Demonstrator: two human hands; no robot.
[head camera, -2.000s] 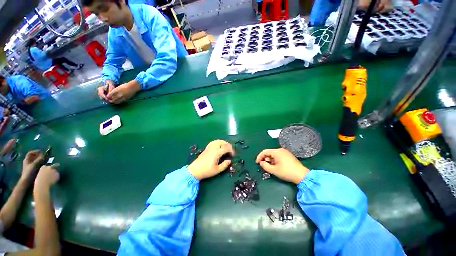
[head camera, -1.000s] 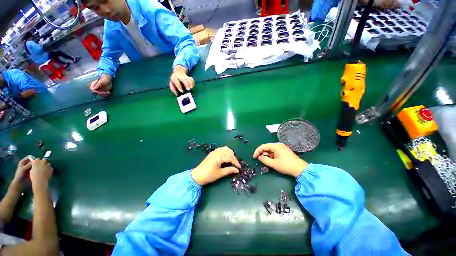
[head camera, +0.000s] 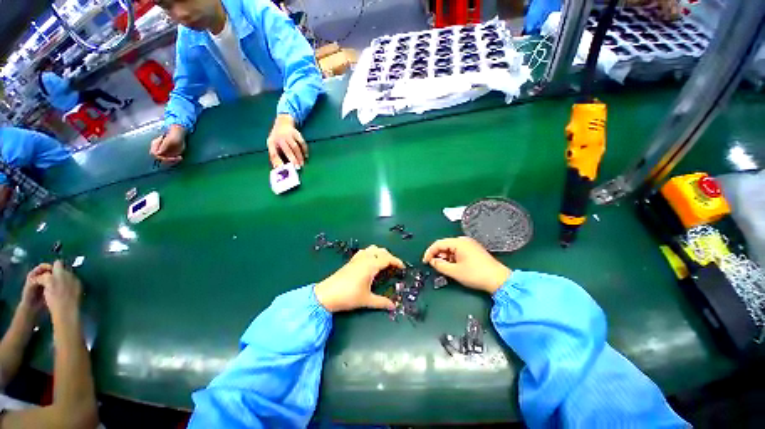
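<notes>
A loose pile of small dark wired components (head camera: 411, 295) lies on the green surface between my hands. My left hand (head camera: 361, 281) is at the pile's left side with thumb and fingers apart around some of the parts; whether it grips one is hard to tell. My right hand (head camera: 468, 263) is to the right of the pile, thumb and forefinger close together; anything between them is too small to make out. Another group of small parts (head camera: 466, 338) lies nearer me, and more dark parts (head camera: 335, 245) lie beyond my left hand.
A round screw dish (head camera: 496, 224) sits beyond my right hand. A yellow-orange screwdriver (head camera: 585, 151) hangs at right, near the emergency stop box (head camera: 698, 201). A person across holds a white casing (head camera: 285, 178); another casing (head camera: 143, 207) lies left. Another person's hands (head camera: 52, 285) work at far left.
My left hand's thumb and fingers have spread around the pile's left side. My right hand has barely moved. The white casings have shifted left, one with the hand across the line.
</notes>
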